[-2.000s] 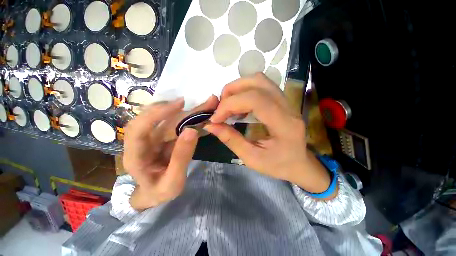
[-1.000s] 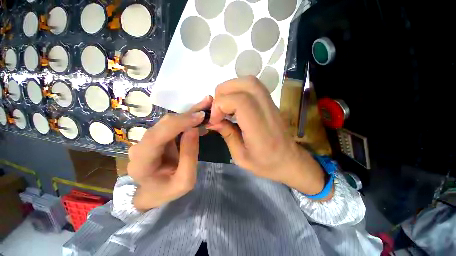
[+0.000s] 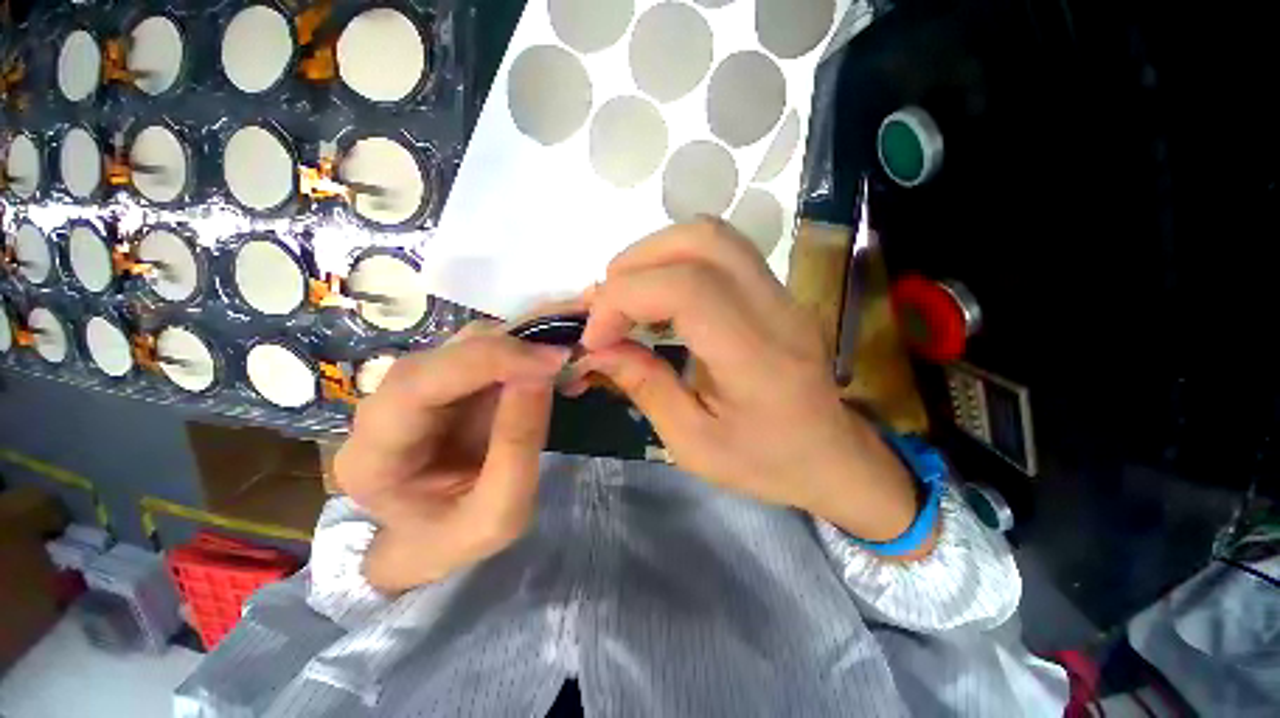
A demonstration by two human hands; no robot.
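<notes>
A black-rimmed round display module [image 3: 549, 330] is held up in front of my chest, seen nearly edge-on and mostly covered by fingers. My left hand [image 3: 447, 435] pinches it from the left between thumb and fingers. My right hand [image 3: 723, 365], with a blue wrist strap [image 3: 924, 498], pinches at its right side; a small pale edge shows between the fingertips. A white adhesive sheet [image 3: 491, 232] with rows of grey discs lies just beyond my hands.
A clear blister tray [image 3: 326, 119] with rows of modules lies left. A tan block [image 3: 882, 337] with thin tweezers [image 3: 849, 302] lies right, beside a green button [image 3: 910, 146], a red button [image 3: 929, 317] and a small panel [image 3: 992, 417]. A red crate [image 3: 232, 582] stands on the floor.
The module has turned between my fingers; its dark rim shows again after being hidden a second ago. Both hands stay close together. The tweezers, partly hidden at first, now show.
</notes>
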